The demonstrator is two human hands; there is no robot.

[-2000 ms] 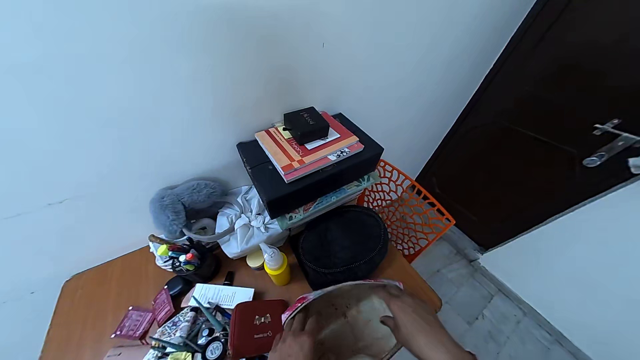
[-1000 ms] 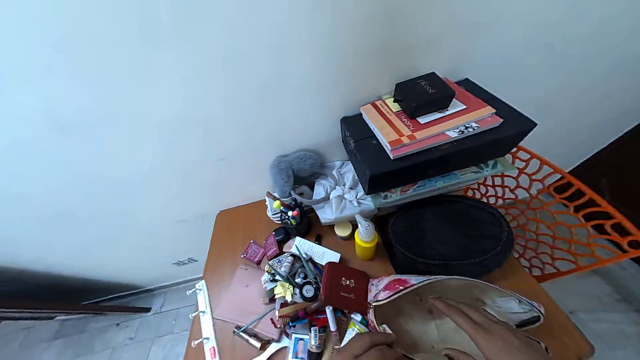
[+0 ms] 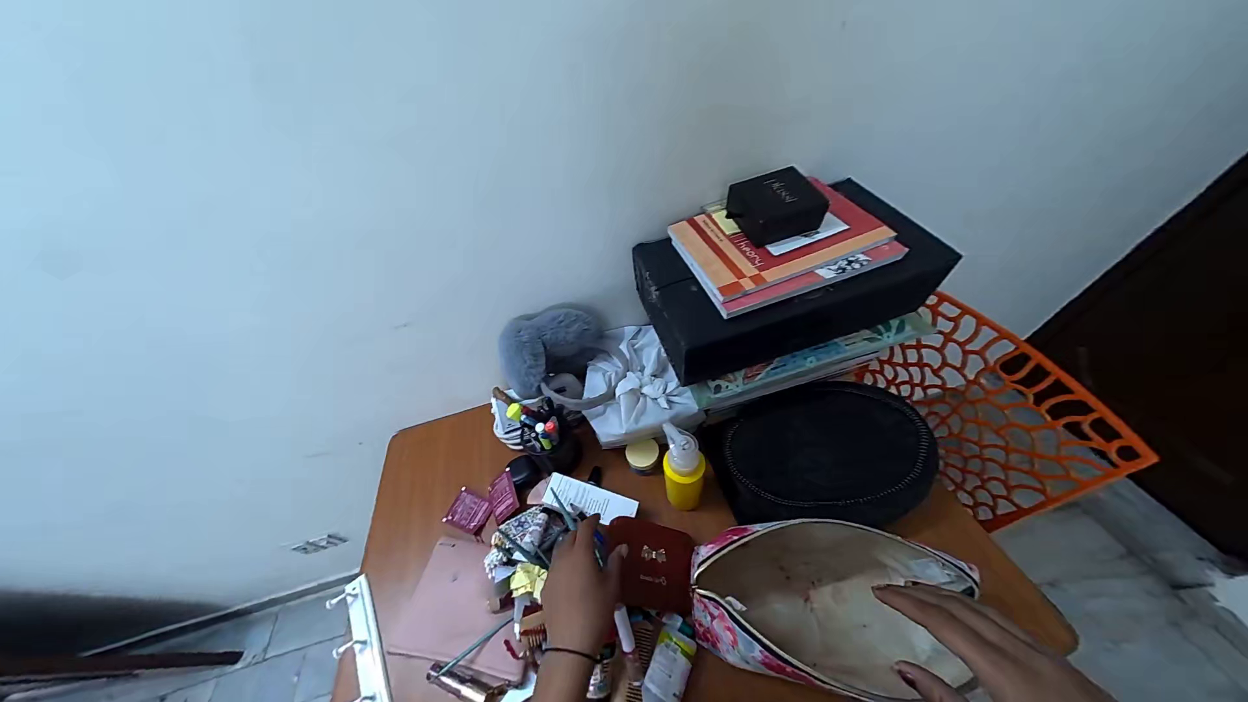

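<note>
My left hand (image 3: 579,593), a dark band on its wrist, reaches into a pile of small items; its fingertips are at the pile, and whether they grip anything is hidden. Under and around it lie a patterned cloth (image 3: 527,534), a yellow crumpled piece (image 3: 528,582), a comb and small tubes. Just right of that hand is a dark red case (image 3: 651,564) with a bow emblem. A floral zip pouch (image 3: 746,639) gapes wide, its pale, stained lining showing. My right hand (image 3: 965,634) is over the pouch's right side, fingers spread, holding nothing visible.
Behind the pouch sits a black oval bag (image 3: 829,453); beside it stands a yellow pump bottle (image 3: 683,480). Books and a black box (image 3: 799,302) are stacked at the back. An orange perforated chair (image 3: 1033,419) adjoins the wooden table (image 3: 429,468). A pink folder (image 3: 453,604) lies left.
My left hand has moved from the pouch to the pile of small items on its left. My right hand has shifted to the pouch's right side. The view has swung.
</note>
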